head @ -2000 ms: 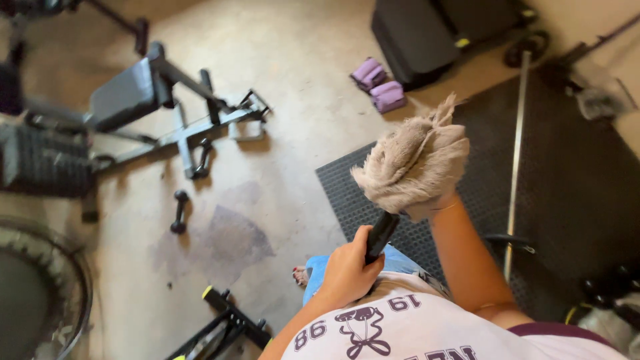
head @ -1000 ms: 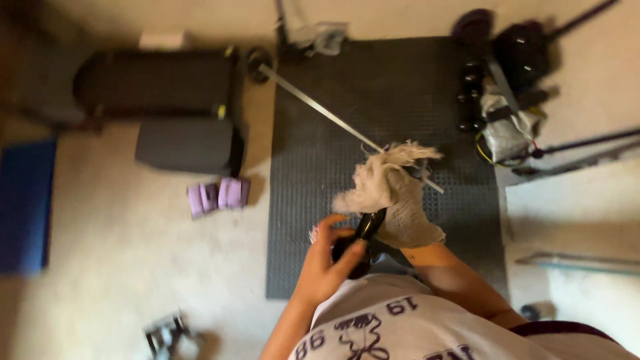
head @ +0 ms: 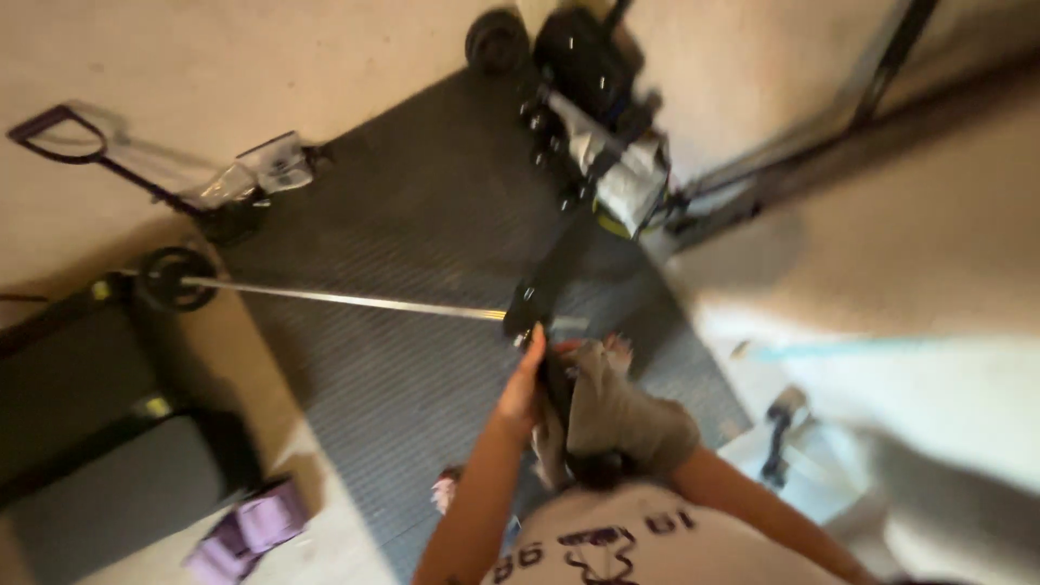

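My left hand point(head: 522, 378) grips a black object point(head: 556, 386) in front of my shirt; its far end is dark and bulky, but blur hides its exact kind. A grey-beige cloth or mitt point(head: 630, 418) covers my right hand and lies against the object's right side. The fingers of that hand are hidden, so their grip does not show. A rounded dark end sits low, close to my shirt. Beyond my hands, a metal barbell bar point(head: 366, 302) runs across a black rubber mat point(head: 390, 382), with a weight plate point(head: 176, 279) at its left end.
Dark gym gear and a silvery bag point(head: 630, 183) lie at the mat's upper right. A D-handled tool point(head: 61, 134) and clear plastic packaging point(head: 276, 162) are at upper left. Purple ankle weights point(head: 272, 516) lie beside a padded bench point(head: 122, 496). A dumbbell point(head: 777, 439) rests at right.
The view has swung a lot, towards the mat and the gear beyond it. The cloth, bunched high around the object's end two seconds ago, now hangs lower along its side.
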